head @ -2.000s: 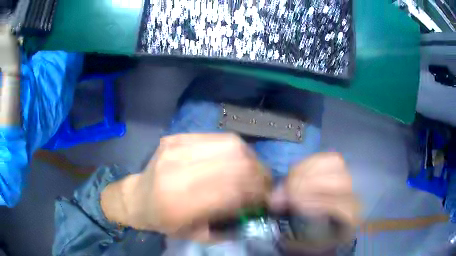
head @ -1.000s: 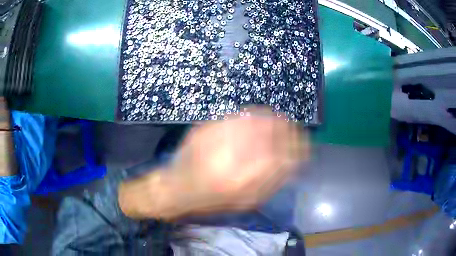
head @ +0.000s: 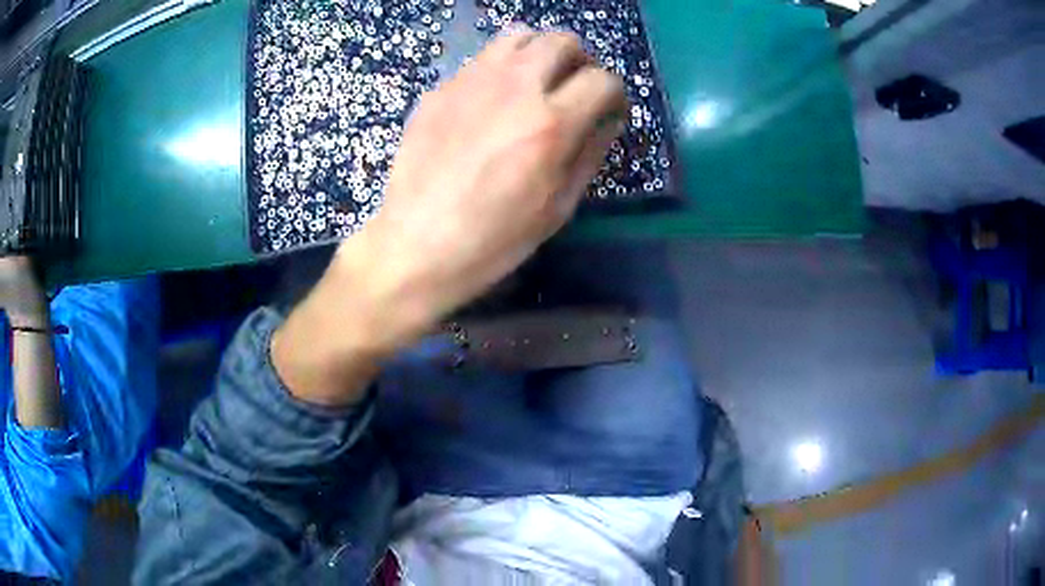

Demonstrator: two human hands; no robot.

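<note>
My left hand (head: 504, 160) is over the nut tray (head: 673, 202), seen from the back, with its fingers curled down. The fingertips are hidden, so I cannot tell if they hold a nut. Many small ring-shaped nuts (head: 315, 126) fill much of the tray. A dark metal plate (head: 544, 343) with small holes or studs lies across my lap, below the tray's near edge. A blurred strip of skin at the bottom right, perhaps my right hand or wrist (head: 753, 559), is cut off by the picture's edge.
The tray stands on a green bench (head: 756, 126). Stacked dark plates (head: 55, 160) stand at the bench's left end. A person in blue (head: 97, 401) sits at the left, a forearm near the stack. A blue stool (head: 988, 292) and grey equipment (head: 951, 137) are at the right.
My left hand has moved up from over my lap to the tray and is sharper. The plate shows again on my lap. The view has shifted. My right hand has dropped from mid-view since the earliest frame.
</note>
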